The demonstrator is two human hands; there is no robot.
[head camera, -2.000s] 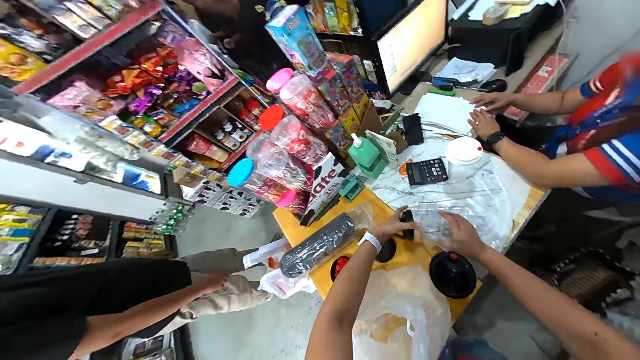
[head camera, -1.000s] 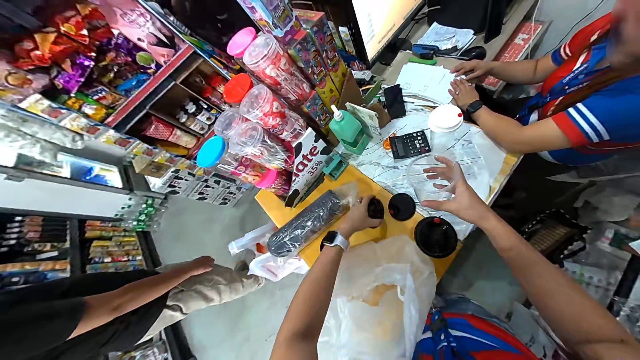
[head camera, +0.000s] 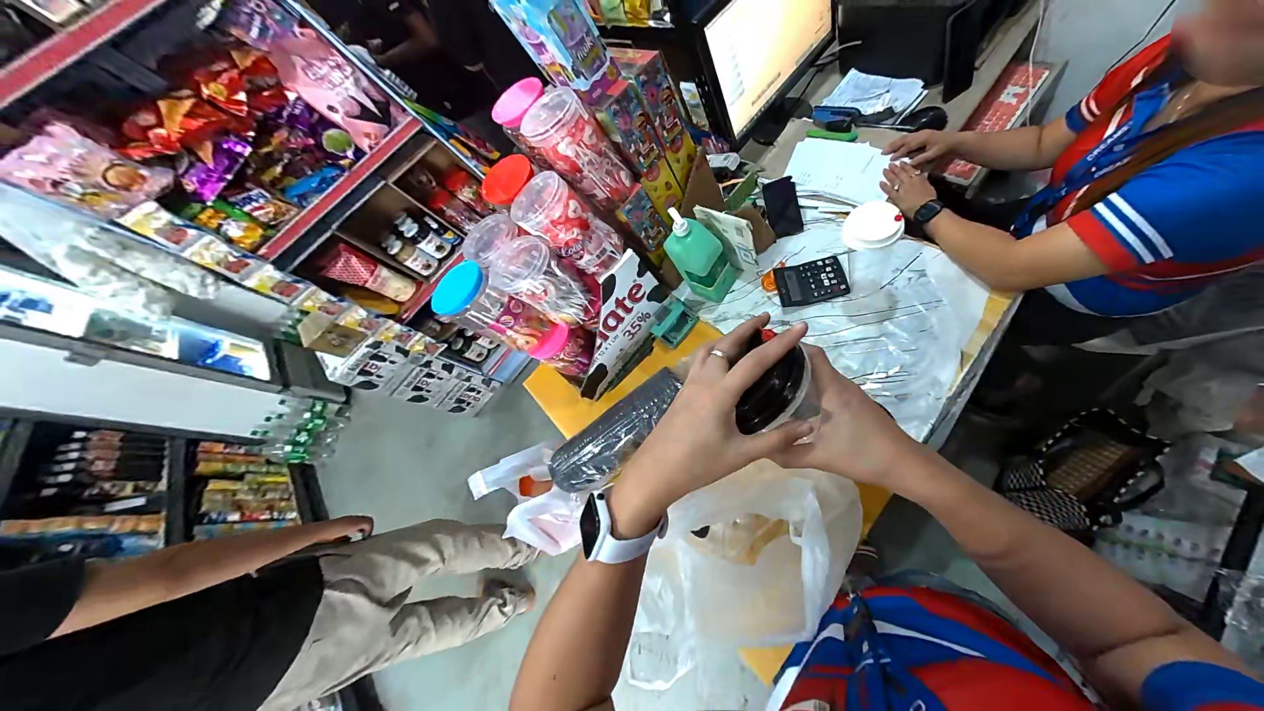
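My left hand (head camera: 711, 425), with a ring and a white-banded watch, spreads its fingers over a round black plastic lid (head camera: 770, 393). Under and beside the lid is a clear plastic cup (head camera: 812, 400), held from the right side by my right hand (head camera: 849, 420). Both hands meet around the cup above the table. A sleeve of black lids in clear wrap (head camera: 617, 430) lies just left of my left hand. Below my wrists a translucent plastic bag (head camera: 741, 573) rests on the yellow tabletop; what it holds is only partly visible.
A calculator (head camera: 813, 281), a green pump bottle (head camera: 699, 259) and a white-lidded cup (head camera: 873, 229) stand beyond my hands. Candy jars (head camera: 553, 212) line the left edge. A co-worker's hands (head camera: 913, 170) rest by papers at the right. Another person (head camera: 296, 612) stands lower left.
My right hand and the clear cup have moved left to meet my left hand. My left hand has left the wrapped sleeve's end and is now on a black lid at the cup.
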